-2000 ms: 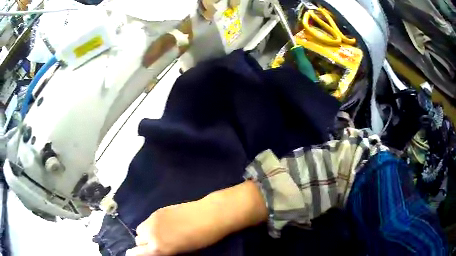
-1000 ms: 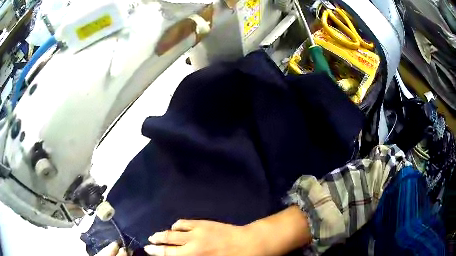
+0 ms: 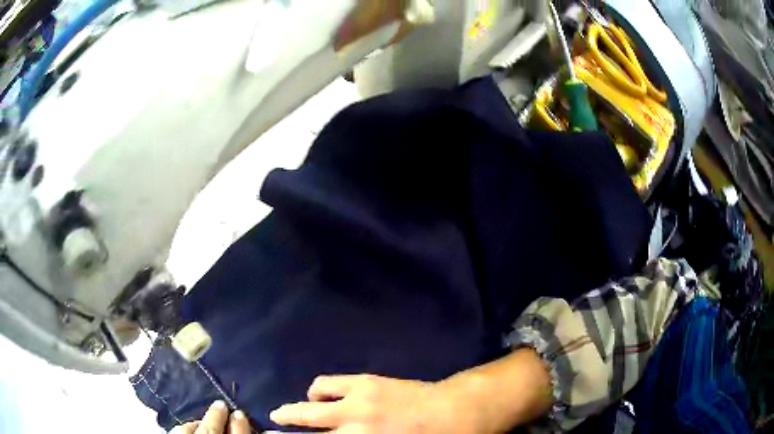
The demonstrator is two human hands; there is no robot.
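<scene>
A large dark navy cloth (image 3: 382, 254) lies over the machine bed, its lower left corner under the machine head. Pale stitch lines show on that corner. A pale roller (image 3: 192, 341) sits over the cloth beside the dark metal parts of the presser area. My left hand (image 3: 214, 419) shows only as fingertips on the cloth at the bottom edge, below the roller; its grip is hidden. My right hand (image 3: 373, 405) lies palm down on the cloth to the right, fingers apart and pointing left, its lower part cut off.
The off-white machine arm (image 3: 170, 110) fills the upper left, with a pale tension knob (image 3: 83, 250). At upper right stand a yellow box (image 3: 658, 140), yellow-handled scissors (image 3: 624, 59) and a green-handled screwdriver (image 3: 580, 106). A pale band (image 3: 692, 76) loops behind them. Heaped cloth lies far right.
The camera view has shifted. My right hand has moved back from the presser area and now lies flat on the cloth. Left fingertips have come into view. More stitched corner shows left of the roller.
</scene>
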